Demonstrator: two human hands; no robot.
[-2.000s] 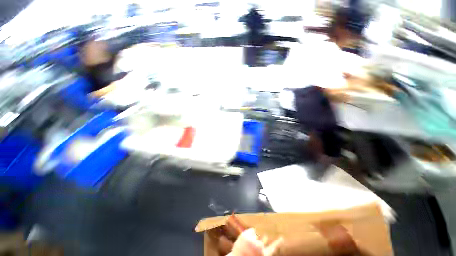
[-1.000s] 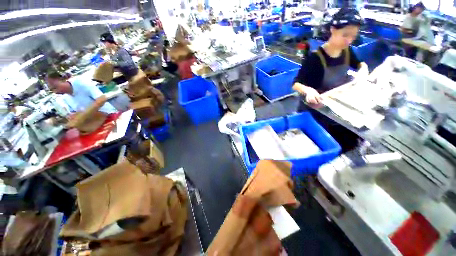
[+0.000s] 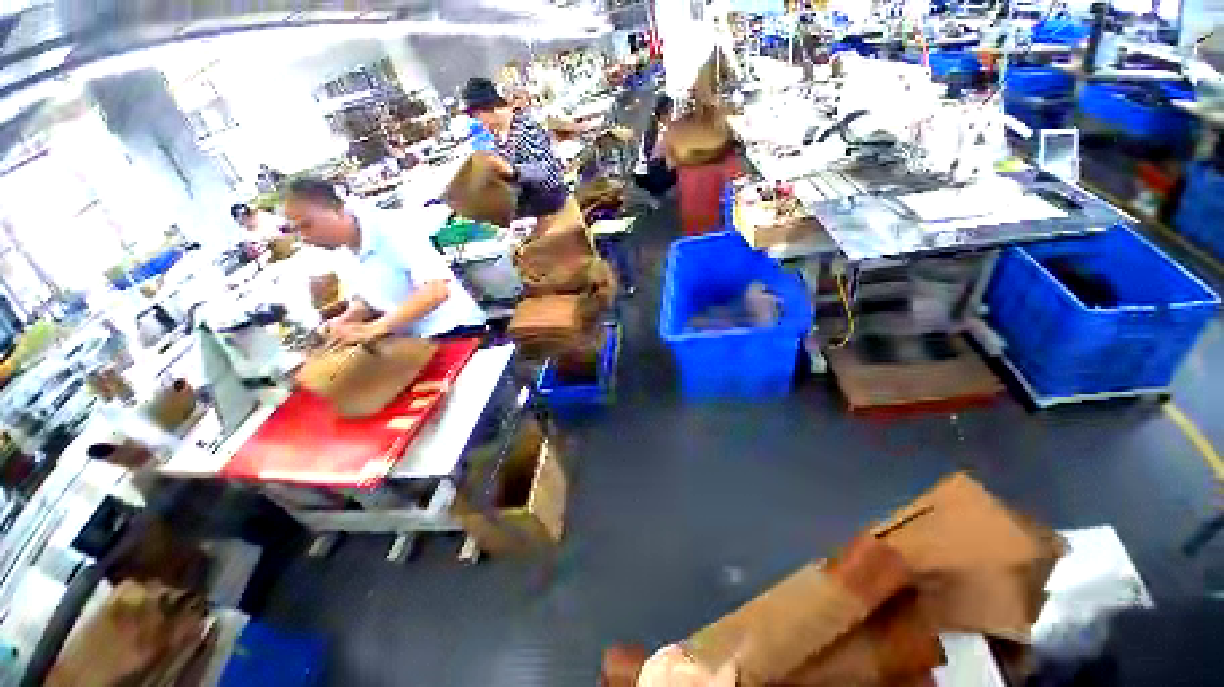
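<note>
A part-sewn brown bag body (image 3: 960, 557), with a narrow dark slit and folded flaps, fills the lower right of the view. It lies together with other brown pieces (image 3: 785, 624). White sheets (image 3: 1094, 591) show at its right side and under it. My left hand (image 3: 687, 667) is cut off by the bottom edge. Its visible part is at the lower left end of the brown pieces and holds them. My right hand is not in view. A dark blurred shape covers the lower right corner; I cannot tell what it is.
A seated person works on a brown piece at a red-topped sewing table (image 3: 363, 436) on the left. An open cardboard box (image 3: 537, 490) stands beside it. Blue bins (image 3: 736, 356) flank a machine table (image 3: 926, 222) ahead. Brown bag stacks (image 3: 553, 322) and another person are beyond. Brown pieces (image 3: 128, 638) lie lower left.
The view has swung left. The person in the apron and the near bench have left the picture. The held brown pieces now sit farther right, and my left hand shows at the bottom edge.
</note>
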